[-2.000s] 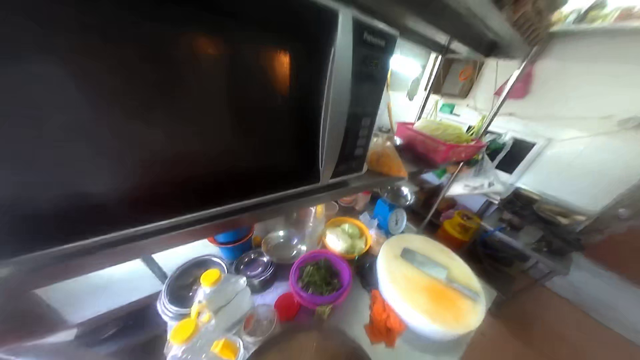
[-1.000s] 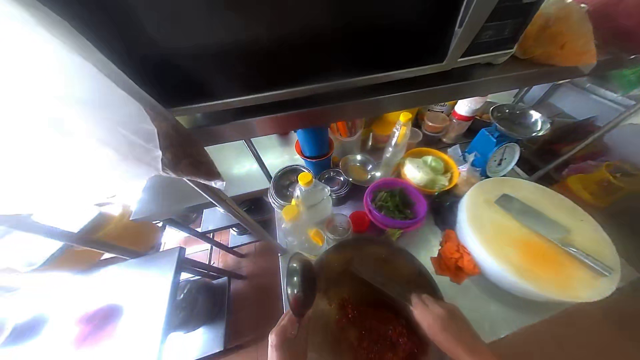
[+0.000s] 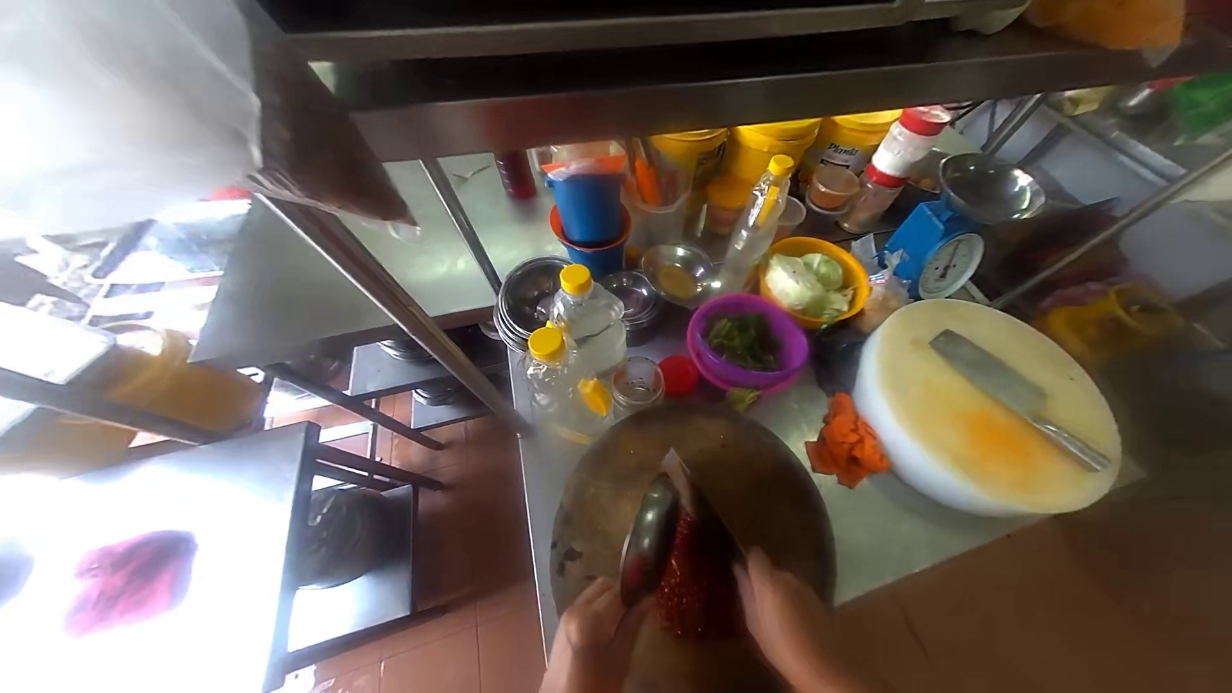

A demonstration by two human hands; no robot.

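My left hand (image 3: pixel 594 621) grips the rim of a small steel bowl (image 3: pixel 650 541), which is tilted on its side over a round wooden chopping block (image 3: pixel 597 500). My right hand (image 3: pixel 775 602) holds a broad blade (image 3: pixel 707 500), apparently a cleaver, angled towards the bowl; its handle is hidden in the hand. Between the bowl and the blade lies a heap of chopped red food (image 3: pixel 681 587), perhaps chilli, on the block.
A white round cutting board (image 3: pixel 924 385) with a second cleaver (image 3: pixel 991 371) stands right, beside an orange cloth (image 3: pixel 847 441). Behind the block are clear bottles (image 3: pixel 589 322), a purple basket (image 3: pixel 707 337), a yellow bowl of cabbage (image 3: pixel 855 265) and a blue scale (image 3: pixel 924 241). A steel shelf (image 3: pixel 674 111) overhangs them.
The bowl has moved from the block's left edge to over the block, beside the red heap. The blade has swung to point away from me. Both hands were out of view at first.
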